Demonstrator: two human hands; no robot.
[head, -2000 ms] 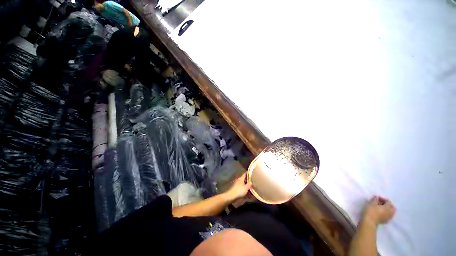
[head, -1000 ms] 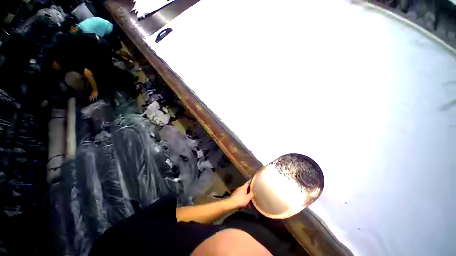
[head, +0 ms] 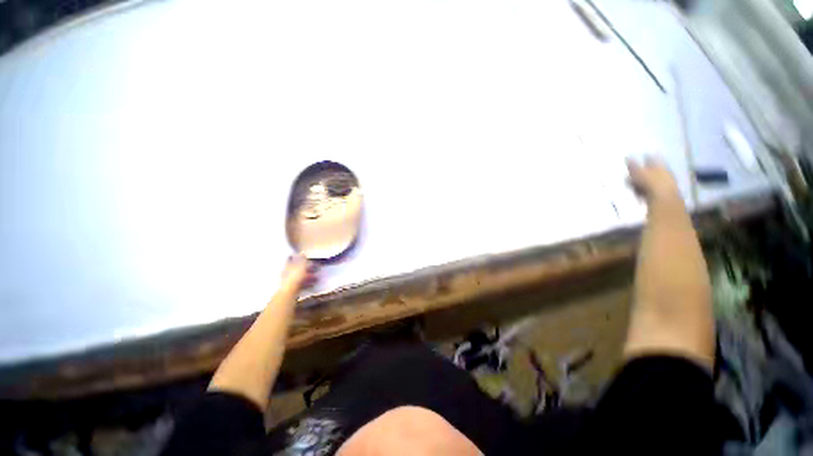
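The shallow oval pin tin point(head: 325, 223), pale inside with dark specks towards its far end, is over the broad white fabric lay point(head: 463, 160) near the table edge. My left hand point(head: 300, 270) is at its near rim and grips it; the fingers are partly hidden and blurred. I cannot tell whether the tin rests on the cloth. My right hand point(head: 652, 181) is over the lay at the right, blurred, and I cannot tell whether it holds anything small.
The worn wooden table edge point(head: 401, 298) runs across in front of me. A small black block point(head: 710, 176) lies near the right end, and a long thin dark strip point(head: 630, 46) lies further back. Fabric offcuts point(head: 481, 349) are on the floor below the edge.
The view has swung right to face the lay. The tin has moved from the table edge to over the cloth, with my left hand at its rim. My right hand is back in view.
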